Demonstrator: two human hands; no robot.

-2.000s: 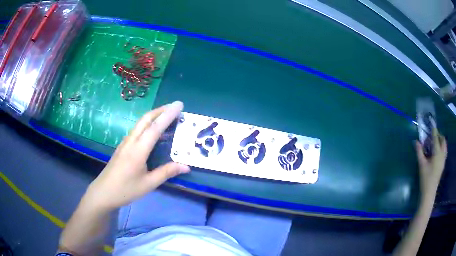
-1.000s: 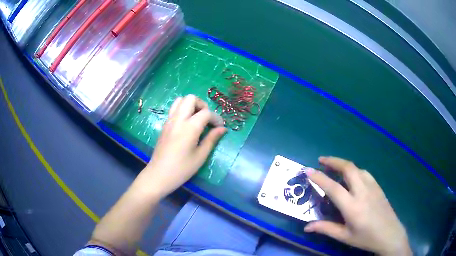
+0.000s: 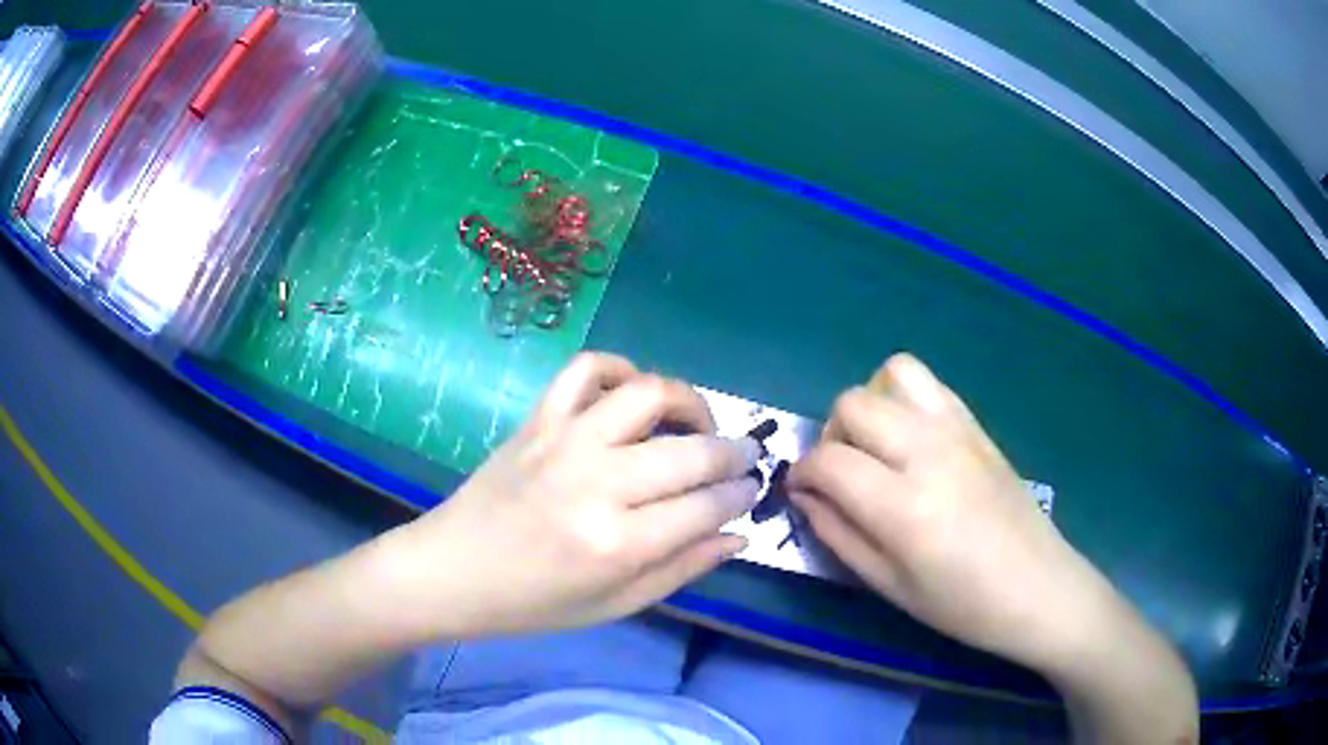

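Note:
The silvery plate [image 3: 791, 437] lies on the dark-green bench near its front edge, mostly covered by both hands. One dark cut-out [image 3: 773, 504] shows between the fingers. My left hand [image 3: 612, 488] rests over the plate's left part, with its fingertips at this cut-out. My right hand [image 3: 932, 502] is over the right part, its thumb and fingers bunched at the same cut-out. Whether either hand pinches a coil is hidden. A tangled pile of copper-red coils [image 3: 542, 248] lies on the bright-green mat [image 3: 401, 349].
Clear plastic trays [image 3: 175, 218] with red strips [image 3: 128, 124] stand left of the mat. Small metal pieces [image 3: 328, 307] lie on the mat near them. Metal plates [image 3: 1293, 604] are at the far right bench edge. Blue tape [image 3: 932, 243] runs along the bench.
My left hand has moved from beside the coil pile rightward to the plate. My right hand has moved its fingers onto the cut-out. Earlier it reached to the far right stack.

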